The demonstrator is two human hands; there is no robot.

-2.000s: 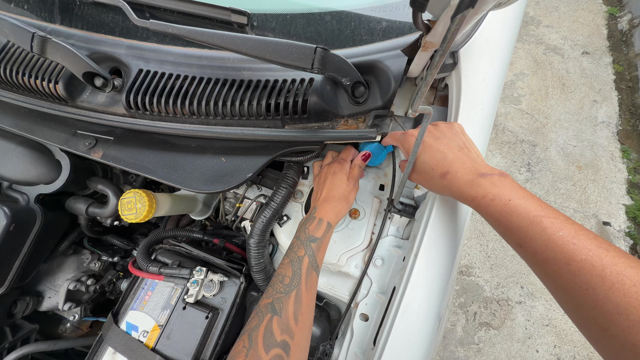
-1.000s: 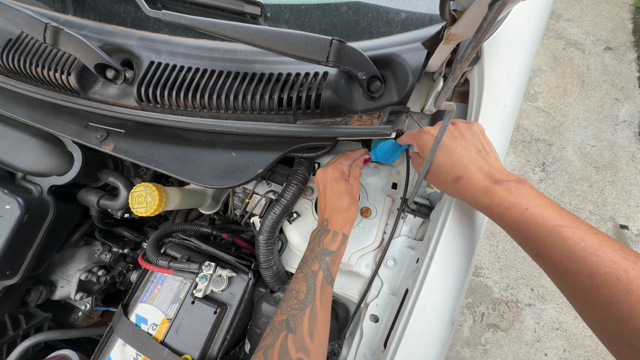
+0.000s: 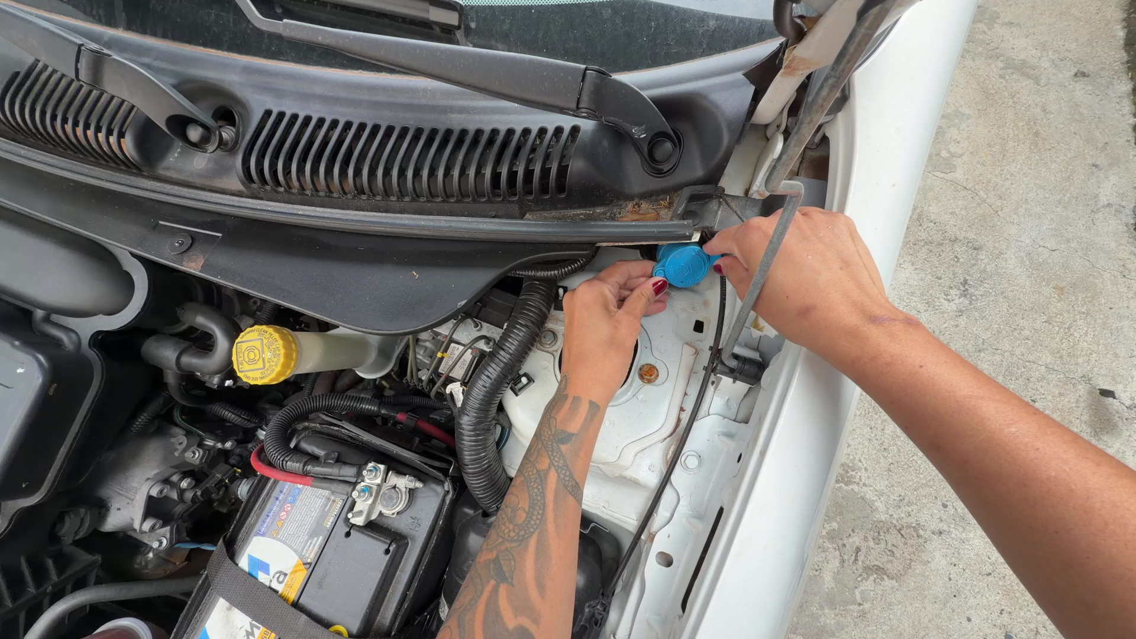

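Observation:
A blue plastic reservoir cap [image 3: 684, 265] sits near the rear corner of the engine bay, just below the windshield cowl. My left hand [image 3: 605, 321] reaches up over the white strut tower [image 3: 581, 432], its thumb and fingers pinching the cap's left edge. From the right, my right hand [image 3: 792, 271] grips the cap's right edge between thumb and fingers, its back beside the metal hood prop rod [image 3: 761, 280]. Part of the right fingers is turned out of sight behind that hand, and what lies under the cap is hidden.
A car battery [image 3: 355, 555] with a metal terminal clamp lies at the lower middle. Left of centre is a yellow reservoir cap [image 3: 264, 355]. A black corrugated hose [image 3: 497, 395] runs beside my left forearm. Wiper arms [image 3: 532, 84] cross the cowl, and the white fender [image 3: 803, 479] edges the bay.
Both hands stay at the blue cap. My left hand, which lay over the strut tower with its fingers near the cap two seconds ago, now has its thumb at the cap's edge.

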